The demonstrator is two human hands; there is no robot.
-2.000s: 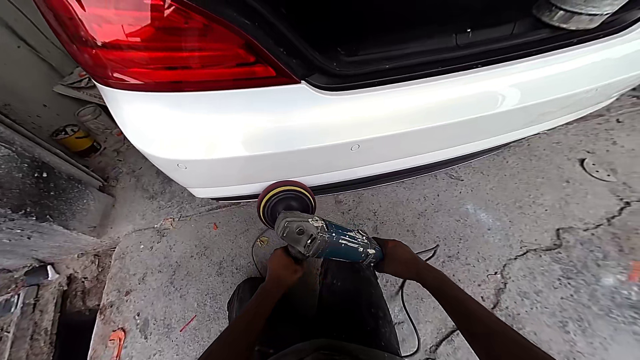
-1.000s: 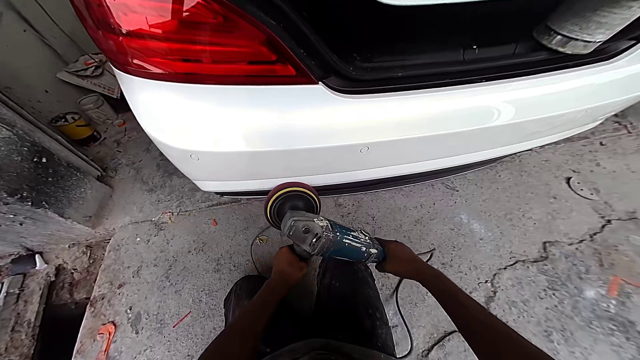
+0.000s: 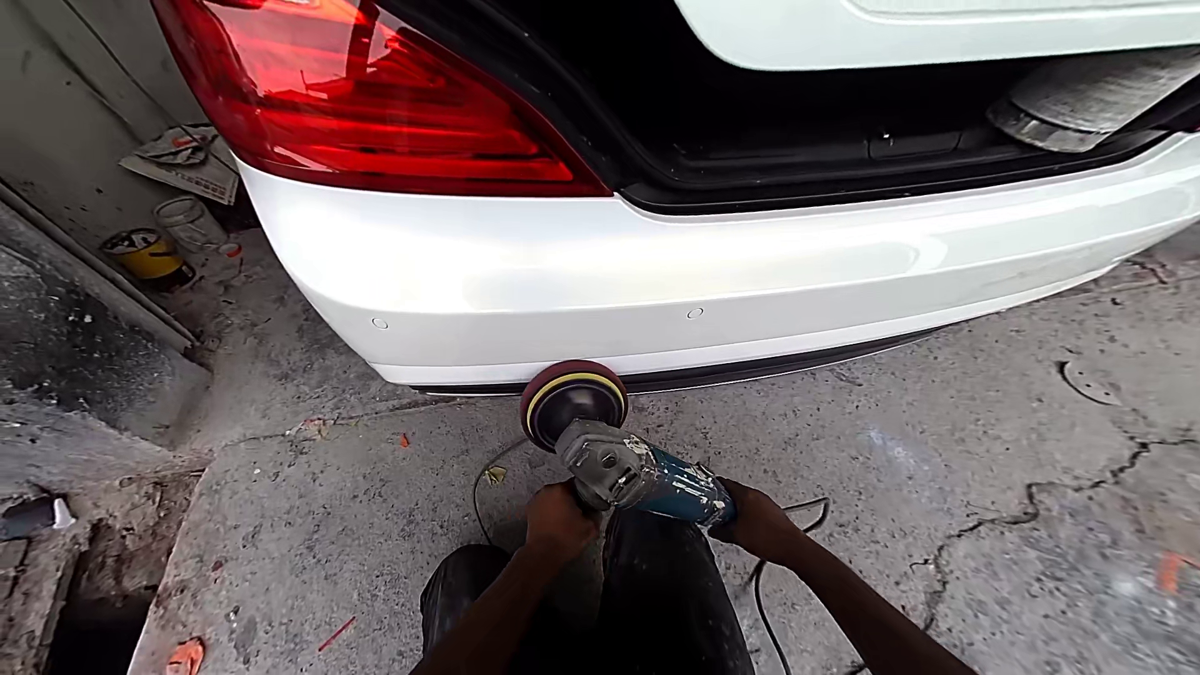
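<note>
A blue and grey rotary polisher (image 3: 680, 486), scuffed with pale marks, lies across between my two hands. My left hand (image 3: 561, 520) is closed around its side handle near the metal gear head. My right hand (image 3: 757, 521) grips the rear end of the body. A round pad (image 3: 574, 401) with a maroon face and a yellow ring is at the lower edge of the white rear bumper (image 3: 525, 272); whether it touches cannot be told. Above the bumper is the red tail light (image 3: 384, 103), beside the open boot (image 3: 797, 141) of the car.
A power cord (image 3: 764, 600) loops over the cracked concrete floor (image 3: 844, 487). At left are a yellow tin (image 3: 145, 253), a clear jar (image 3: 189, 223), a wall base (image 3: 84, 347) and a dark hole (image 3: 103, 600) in the floor. A grey cylindrical container (image 3: 1092, 98) sits in the boot.
The view has shifted, showing more of the boot and its lid. My hands keep the same hold on the polisher, with its pad still by the bumper's lower edge.
</note>
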